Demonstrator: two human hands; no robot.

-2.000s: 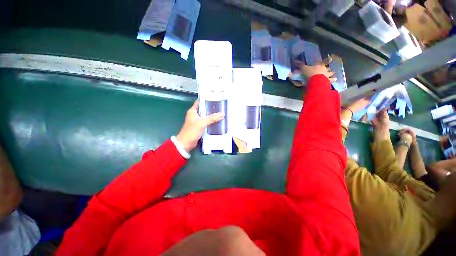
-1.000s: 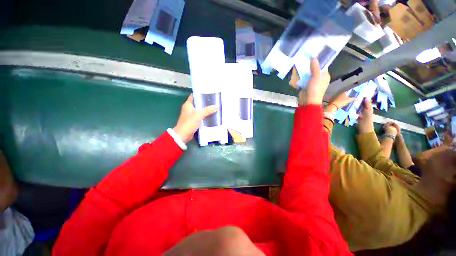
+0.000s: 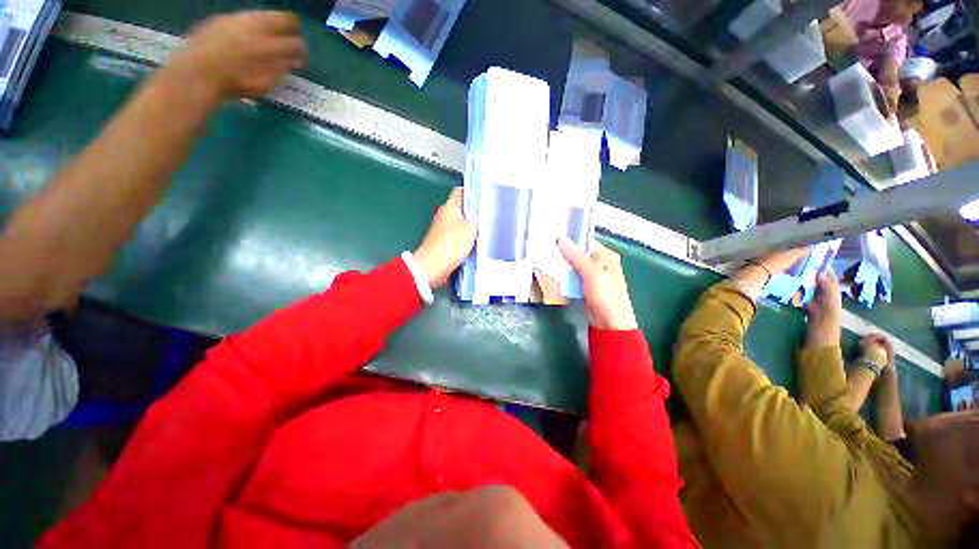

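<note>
A stack of flat window boxes (image 3: pixel 505 161) stands upright in front of me at the bench edge. Each has a tall panel beside a shorter one, dark grey windows low down and notched flaps at the bottom. Several layered edges show on its left side. A brown tab (image 3: pixel 549 288) shows between the panels at the bottom. My left hand (image 3: pixel 448 241) grips the left edge. My right hand (image 3: pixel 601 281) grips the right edge, thumb on the front of the shorter panel near its window. The fingers behind the stack are hidden.
Loose boxes lie on the dark green belt (image 3: pixel 505 41) beyond the pale side rail (image 3: pixel 365 127). Another person's blurred arm (image 3: pixel 118 198) reaches in from the left, near another stack (image 3: pixel 15 54). A grey metal post (image 3: pixel 848 223) slants at right, beside a worker in mustard sleeves (image 3: pixel 751 397).
My right hand has come back from over the belt with its boxes and now holds the stack's right side. The stack looks thicker. Another person's arm has entered at left. The view has shifted.
</note>
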